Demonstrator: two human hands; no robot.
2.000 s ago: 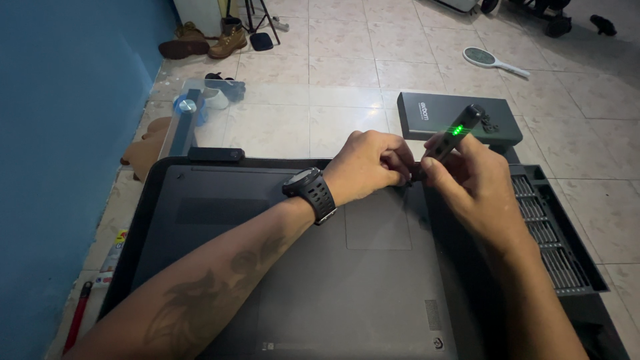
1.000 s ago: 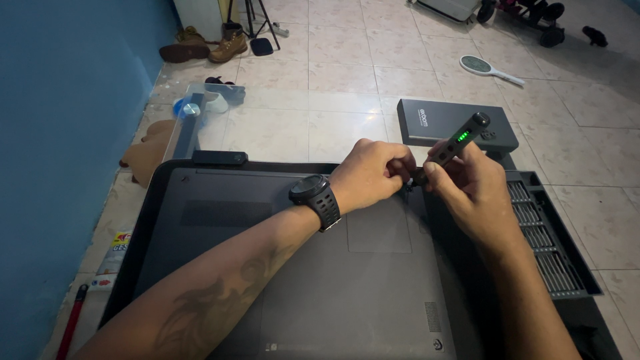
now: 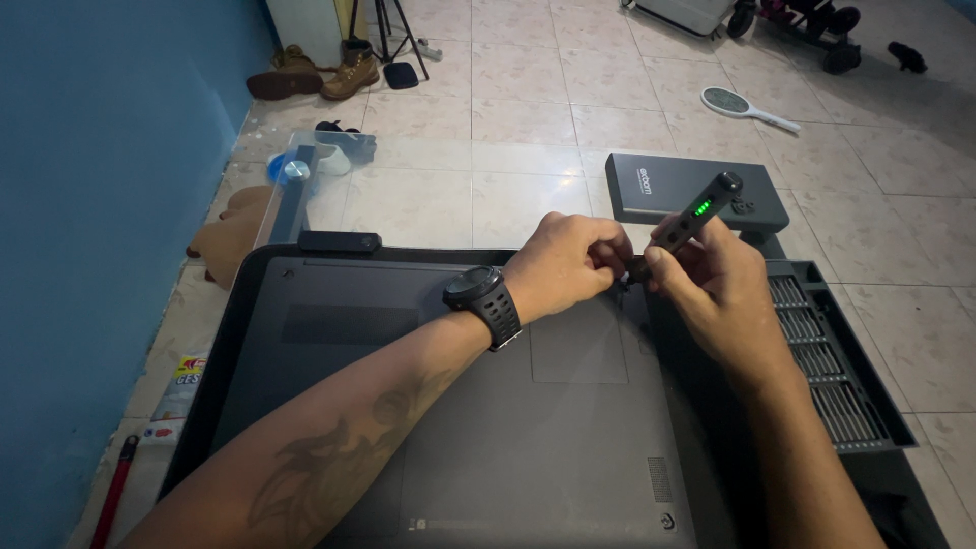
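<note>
A grey laptop [image 3: 488, 457] lies bottom side up on a dark surface, its underside facing me. My right hand [image 3: 713, 297] holds a dark pen-shaped electric screwdriver [image 3: 692, 216] with green lights, tilted, its lower end near the laptop's far right corner. My left hand [image 3: 568, 263], with a black watch [image 3: 480, 297] on the wrist, has its fingers curled beside the tool's lower end; whether they pinch anything is hidden. A screw [image 3: 668, 521] shows at the laptop's near right corner.
A bit case [image 3: 900, 427] with rows of bits stands at the right. Beyond the hands lies a dark box [image 3: 686, 191]. A small black bar-shaped device [image 3: 339, 242] sits at the laptop's far left edge, near a clear panel [image 3: 412, 191]. A blue wall [image 3: 99, 191] rises at the left.
The screwdriver has stayed at the same corner with both hands close together; its upper end has shifted slightly. The hands have otherwise hardly moved.
</note>
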